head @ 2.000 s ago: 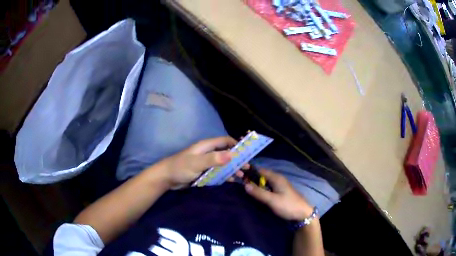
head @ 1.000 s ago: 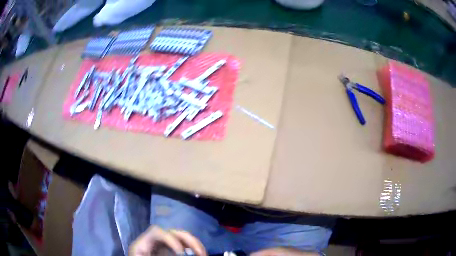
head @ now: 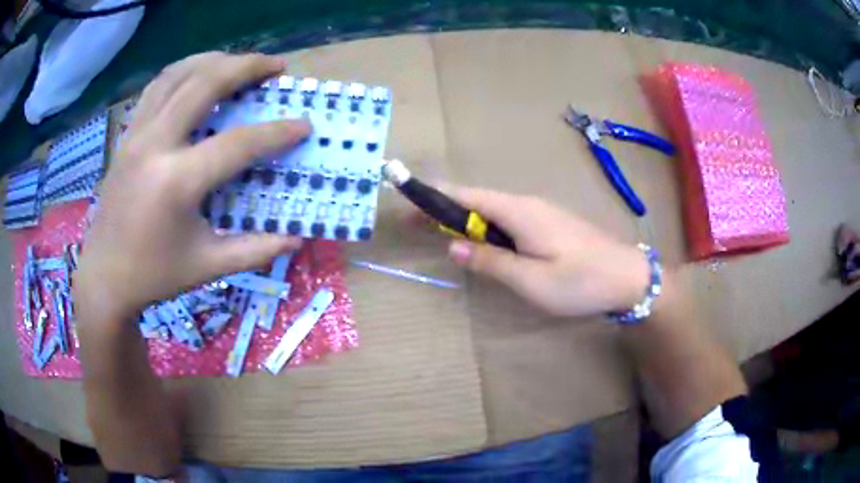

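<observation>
My left hand (head: 156, 179) grips a PCB panel (head: 311, 160) by its left part, fingers over its face and along its edges, above the strip pile. The panel is blue-white with rows of black round components. My right hand (head: 556, 255) holds black-and-yellow pliers (head: 453, 212). Their white-capped tip is at the panel's right edge; whether it touches or grips the edge is not clear. Single PCB strips (head: 250, 316) lie loose on a pink bubble wrap sheet (head: 330, 340), partly hidden by my left hand and arm.
Stacked panels (head: 80, 160) stand at the far left. A thin white stick (head: 405, 274) lies beside the pile. Blue-handled side cutters (head: 613, 160) and a pink bubble-wrapped bundle (head: 721, 160) lie at the right. Brown cardboard (head: 556, 377) covers the bench. White bags (head: 80, 57) lie beyond its far edge.
Both hands have risen from the lap to above the bench. The narrow board seen in my left hand earlier is gone from it; a wider panel is there now. The pliers are at its edge.
</observation>
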